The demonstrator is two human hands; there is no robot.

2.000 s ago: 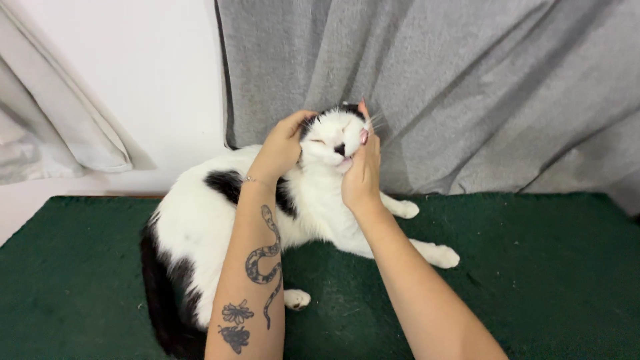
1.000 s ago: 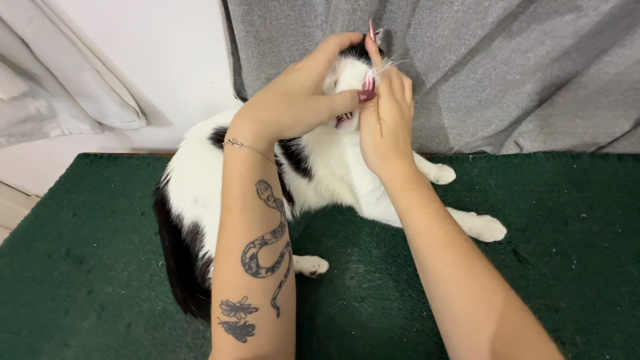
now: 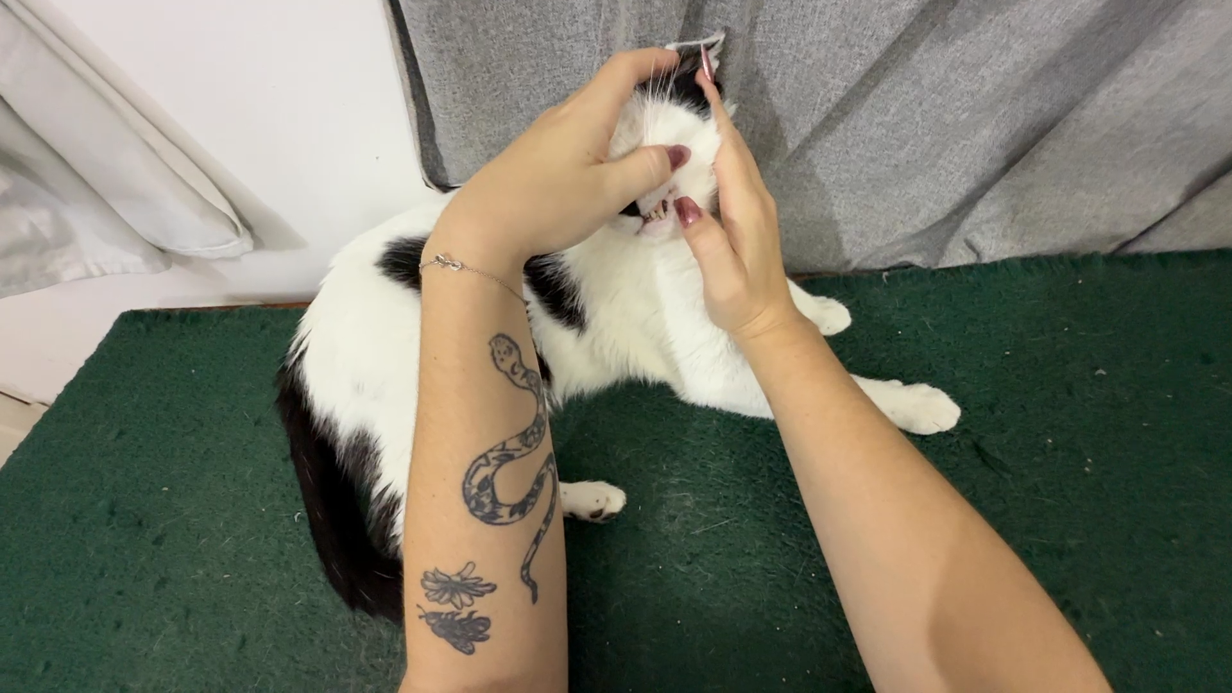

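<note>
A black-and-white cat (image 3: 616, 356) lies on its side on a dark green carpeted surface (image 3: 693, 597). Both of my hands are around its head (image 3: 688, 130). My left hand (image 3: 568, 159) covers one side of the face, its fingertips near the ear and its thumb beside the muzzle. My right hand (image 3: 746, 231) lies along the other side, one finger up by the ear and the thumb at the lip. Some teeth (image 3: 657, 210) show at the parted lips. The eyes are hidden or cannot be made out.
A grey curtain (image 3: 962, 125) hangs behind the cat down to the back edge of the green surface. To the left are a white wall (image 3: 289, 87) and a pale cloth (image 3: 87, 164). The cat's dark tail (image 3: 332, 520) curves toward the front on the left.
Two seconds ago the cat's face was in view between my hands. Since then my left hand has come across the face, both thumbs are at the muzzle, and teeth show.
</note>
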